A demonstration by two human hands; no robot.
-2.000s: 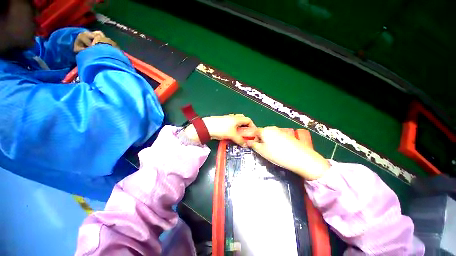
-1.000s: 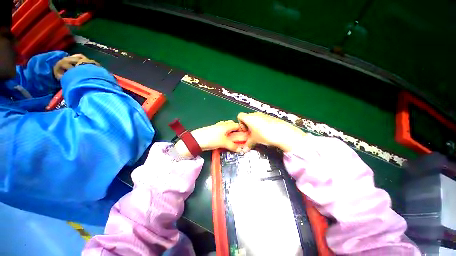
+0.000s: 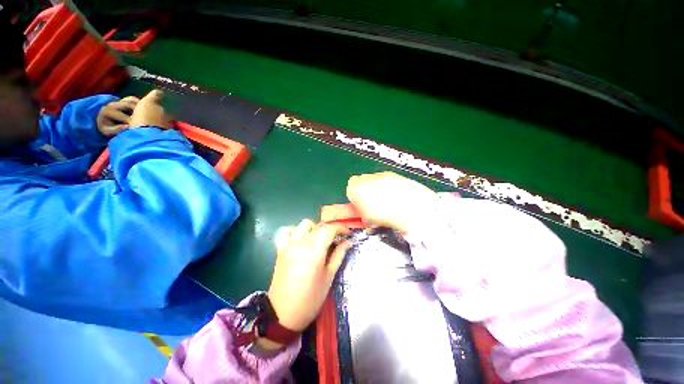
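A tablet unit [image 3: 401, 315] with a large silver-white plate lies in a red-orange frame [image 3: 328, 345] in front of me. My left hand [image 3: 304, 274] lies over the frame's left side near the top, fingertips at the tablet's top left corner. My right hand [image 3: 386, 199] is at the top end, bent over the frame's top edge. Whether either hand holds a small part cannot be told. A dark red strap [image 3: 276, 330] is on my left wrist. My right sleeve hides the tablet's upper right side.
A coworker in a blue smock [image 3: 127, 225] works at the left over another red frame [image 3: 225, 154]. Red frames are stacked [image 3: 71, 60] behind. Past the chipped edge strip [image 3: 405, 159] runs the green belt [image 3: 337, 90], with a red frame [image 3: 661, 184] at far right.
My left hand has moved down and left, from the top edge to the frame's left side, and apart from my right hand. My right hand stays at the top. The view has shifted slightly.
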